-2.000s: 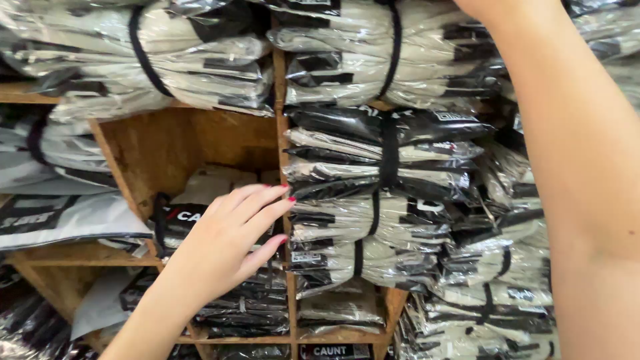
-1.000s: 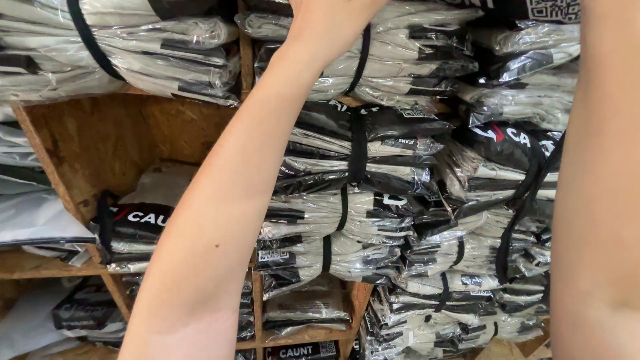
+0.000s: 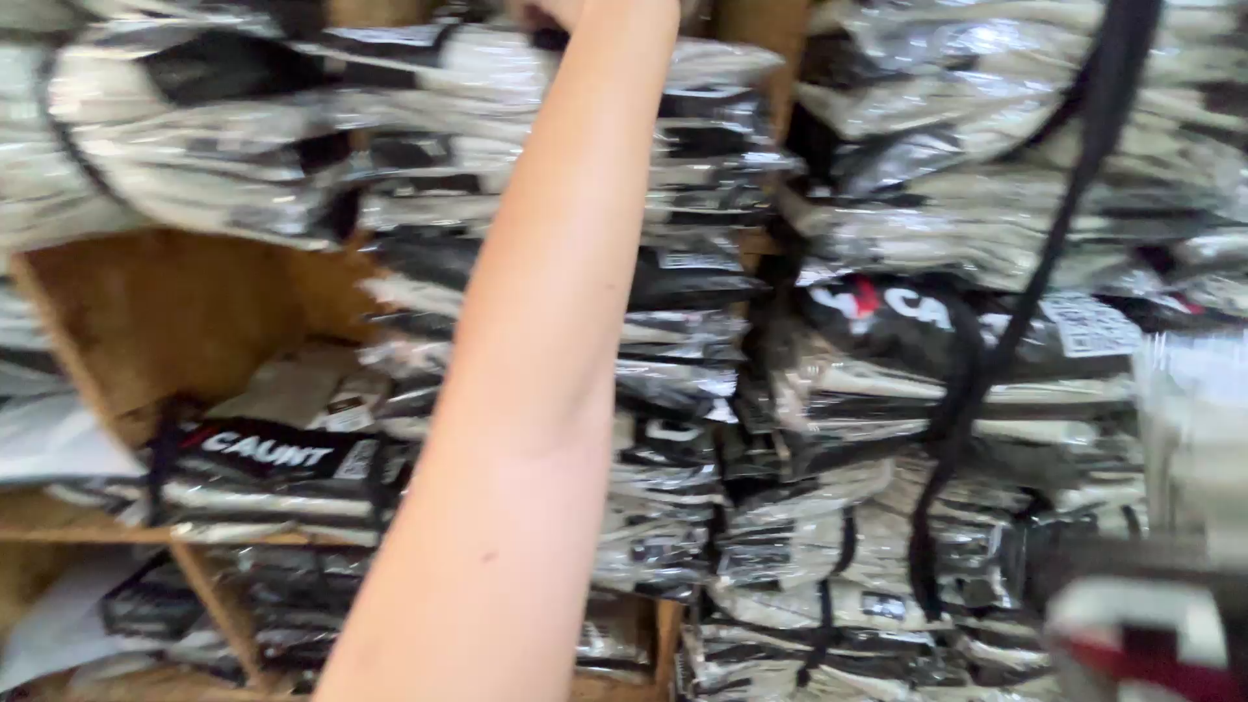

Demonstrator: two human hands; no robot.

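My left forearm rises from the bottom edge to the top edge. Only a blurred part of my left hand (image 3: pixel 595 8) shows there, against the top of a bundle of plastic-wrapped pale and black packets (image 3: pixel 468 117). The fingers are mostly cut off by the frame, so their grip cannot be made out. My right hand is out of view. To the right of the arm, black straps (image 3: pixel 1014 322) hang over a stack of clear-bagged packets (image 3: pixel 877 390). Lower left, a strapped bundle with a black printed band (image 3: pixel 273 448) lies in a wooden compartment.
A wooden shelf wall (image 3: pixel 185 322) stands left of the arm, with a shelf edge (image 3: pixel 88 532) below it. More bagged bundles (image 3: pixel 955 117) are piled at the upper right. A blurred red, white and dark object (image 3: pixel 1141 634), not identifiable, is at the lower right corner.
My left hand has gone from beside the middle stack up to the top edge. My right arm, raised at the right in both earlier frames, has left the view. The view has shifted to the right.
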